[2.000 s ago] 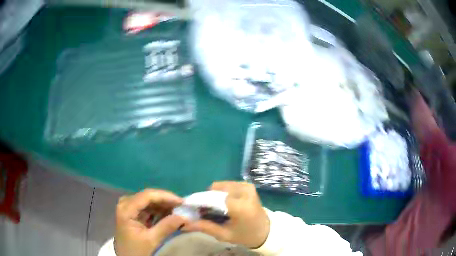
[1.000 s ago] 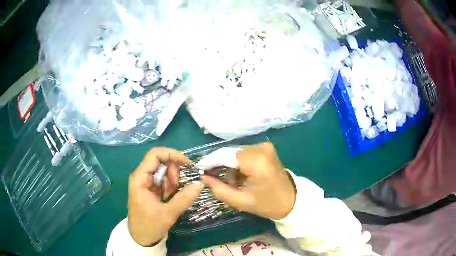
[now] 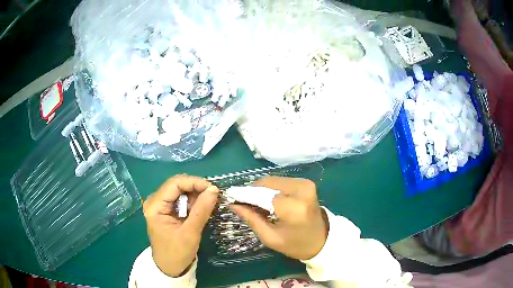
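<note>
My left hand (image 3: pixel 179 219) holds a white plastic cap (image 3: pixel 182 206) in its curled fingers, and its thumb and forefinger pinch something small at the tip. My right hand (image 3: pixel 287 216) holds a long white piece (image 3: pixel 253 196) that points at my left fingertips; a small silvery part shows beneath it. Whether the two hands' pieces touch is hard to tell. Both hands are over the clear shaft tray (image 3: pixel 242 260), heaped with metal shafts (image 3: pixel 233 233).
The slotted tray (image 3: pixel 73 202) at left holds several finished assemblies (image 3: pixel 84 147). Behind are the left parts bag (image 3: pixel 163 95) and right parts bag (image 3: pixel 315 107). At right are a blue bin (image 3: pixel 413 169) of white caps and a neighbour's sleeve (image 3: pixel 478 185). A label card (image 3: pixel 51 101) lies far left.
The view has swung, and the bags now fill the back. My hands moved from the bench edge to over the shaft tray. The long white piece now shows more fully in my right hand.
</note>
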